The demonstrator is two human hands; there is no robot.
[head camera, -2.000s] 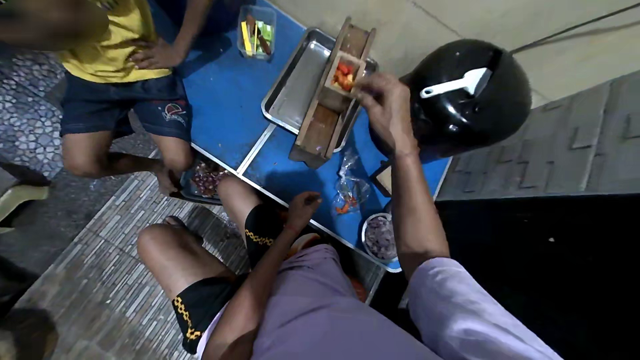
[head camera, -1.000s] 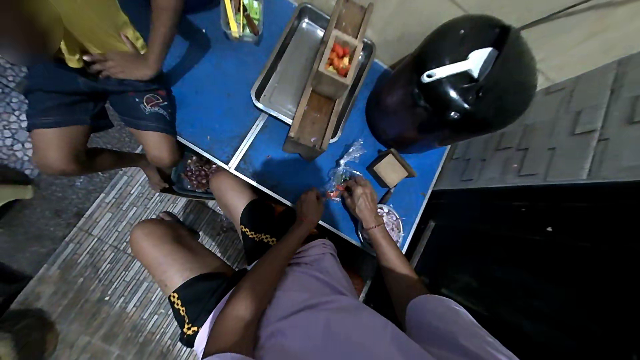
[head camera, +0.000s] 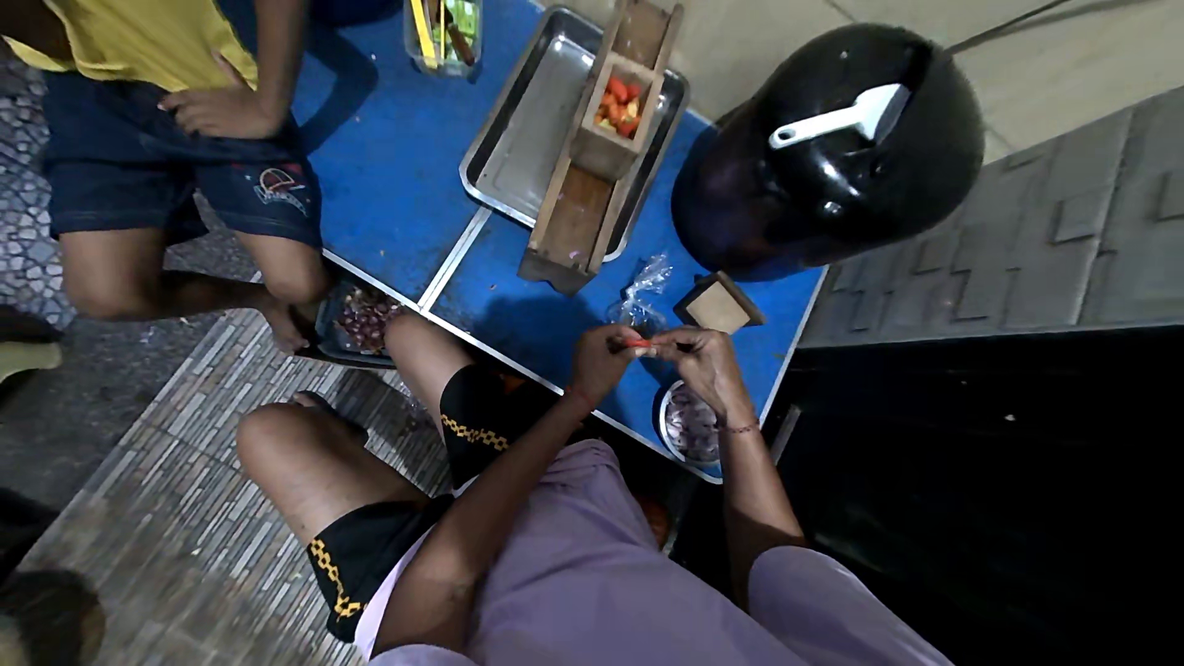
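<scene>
A small red chili pepper point(head camera: 638, 343) is pinched between my left hand point(head camera: 603, 359) and my right hand point(head camera: 708, 363), above the table's near edge. Just beyond them lies a clear plastic bag point(head camera: 643, 291). Below my right hand, a round bowl point(head camera: 689, 425) holds sliced purple onions, partly covered by that hand. A wooden block with a pale square face point(head camera: 718, 308) sits on the table beyond my right hand. Farther off, red chili peppers point(head camera: 620, 104) fill the square box of a long wooden slicer point(head camera: 575, 217), which lies across a metal tray point(head camera: 527, 139).
A large black rounded container point(head camera: 823, 176) with a white-handled tool point(head camera: 837, 117) on top stands at the right of the blue table point(head camera: 388, 176). A clear tub point(head camera: 444, 37) is at the far edge. Another person's hand point(head camera: 227, 106) is at left, near a basin of shallots point(head camera: 363, 319).
My right hand has come back from the slicer's box to meet my left hand near the plastic bag. The wooden block shows more fully than at first.
</scene>
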